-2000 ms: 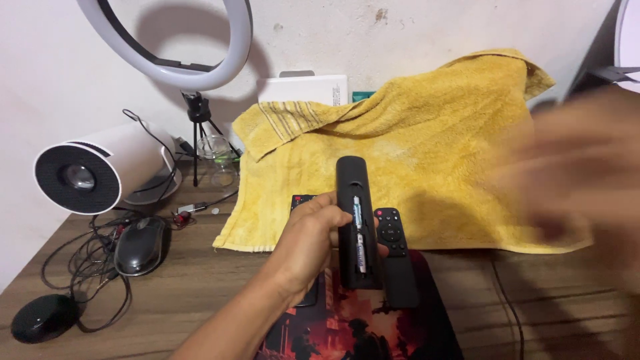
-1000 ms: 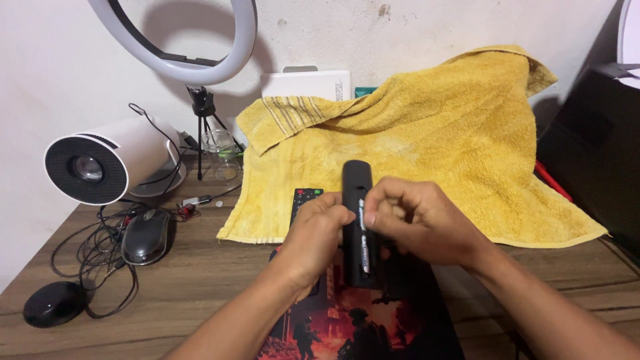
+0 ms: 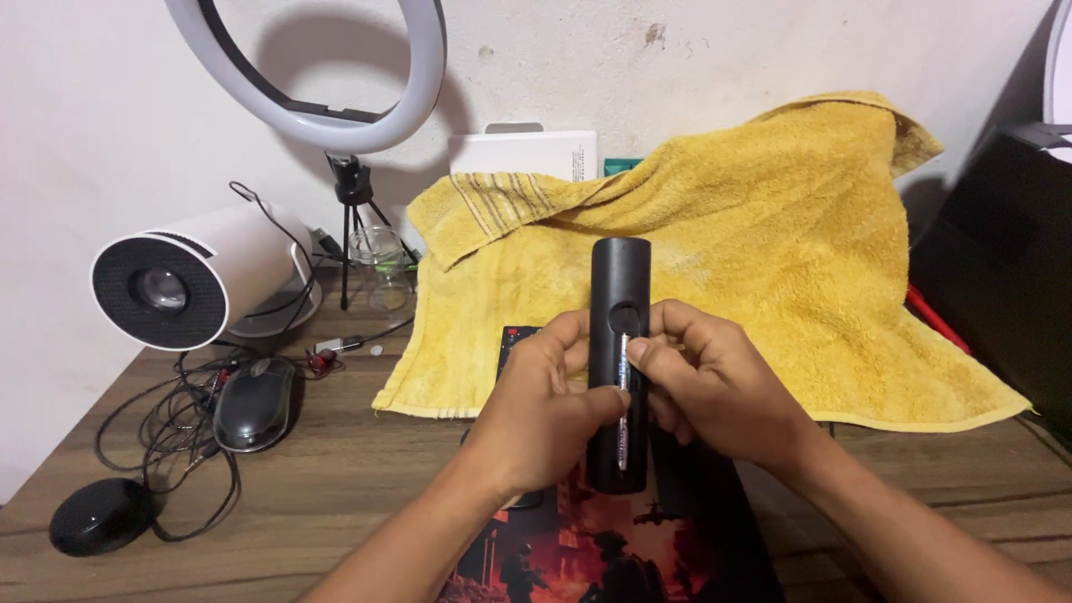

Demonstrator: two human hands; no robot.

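Note:
A black remote control [image 3: 620,272] is held upright, its back facing me and its battery compartment uncovered. Batteries [image 3: 623,440] show in the narrow slot. My left hand [image 3: 544,402] grips the remote from the left, thumb over the middle of the slot. From the right, my right hand [image 3: 712,377] holds it too, its thumb at the upper end of the batteries. Another remote [image 3: 517,337] lies behind my left hand, mostly hidden. Below the hands is a mouse pad [image 3: 578,553] with a red and black printed picture.
A yellow towel [image 3: 754,251] spreads behind the hands. At the left are a white projector [image 3: 226,251], a computer mouse [image 3: 255,402], tangled cables [image 3: 159,452] and a round black object [image 3: 100,515]. A ring light [image 3: 352,134] on a small tripod [image 3: 352,188] and a glass jar [image 3: 381,260] stand further back.
My right hand, blurred and off to the right two seconds ago, has come to the remote and now grips its right side. My left hand has kept hold of the remote.

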